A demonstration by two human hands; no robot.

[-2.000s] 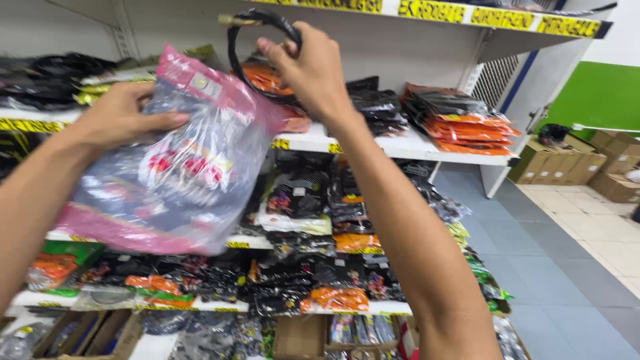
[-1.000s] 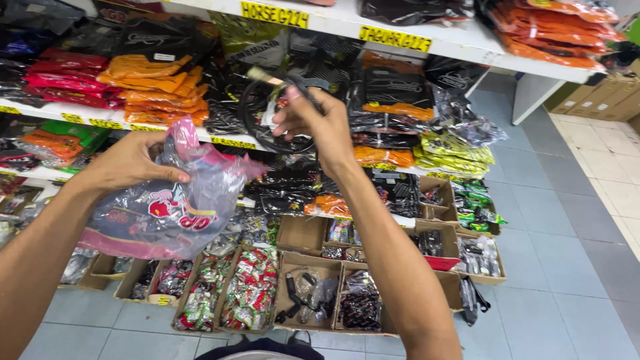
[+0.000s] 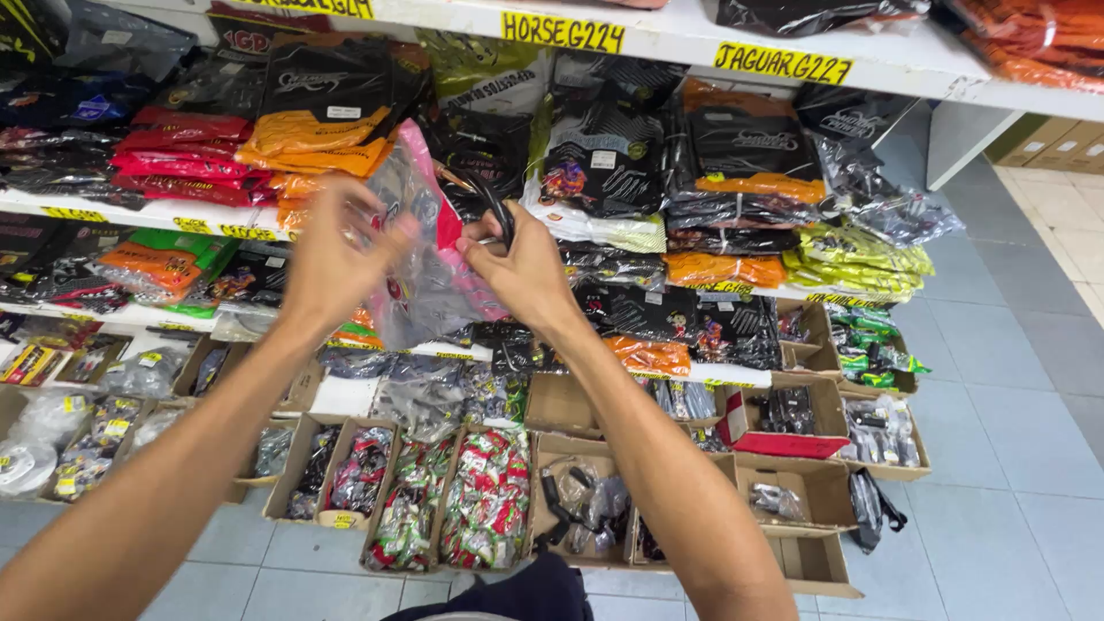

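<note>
My right hand (image 3: 517, 267) grips the pink edge of a clear plastic bag (image 3: 431, 285) together with a black cable loop (image 3: 483, 194), whose tip looks metallic. Blurred by motion, my left hand (image 3: 345, 250) is at the bag's left side with its fingers apart; whether it touches the bag is unclear. The bag looks crumpled and hangs between both hands, in front of shelves of packaged goods. Some of the cable is hidden behind the bag and my right fingers.
Behind the hands, a white shelf (image 3: 604, 43) with yellow handwritten labels runs across. Orange-and-black packages (image 3: 323, 95) and red packages (image 3: 185, 155) are stacked below it. Cardboard boxes (image 3: 487, 500) of small bagged parts stand low down, above a grey tiled floor (image 3: 975, 517).
My right hand has come down to the bag's edge, still with the cable. My left hand held the bag before and now has its fingers apart beside it. The view has tilted downward.
</note>
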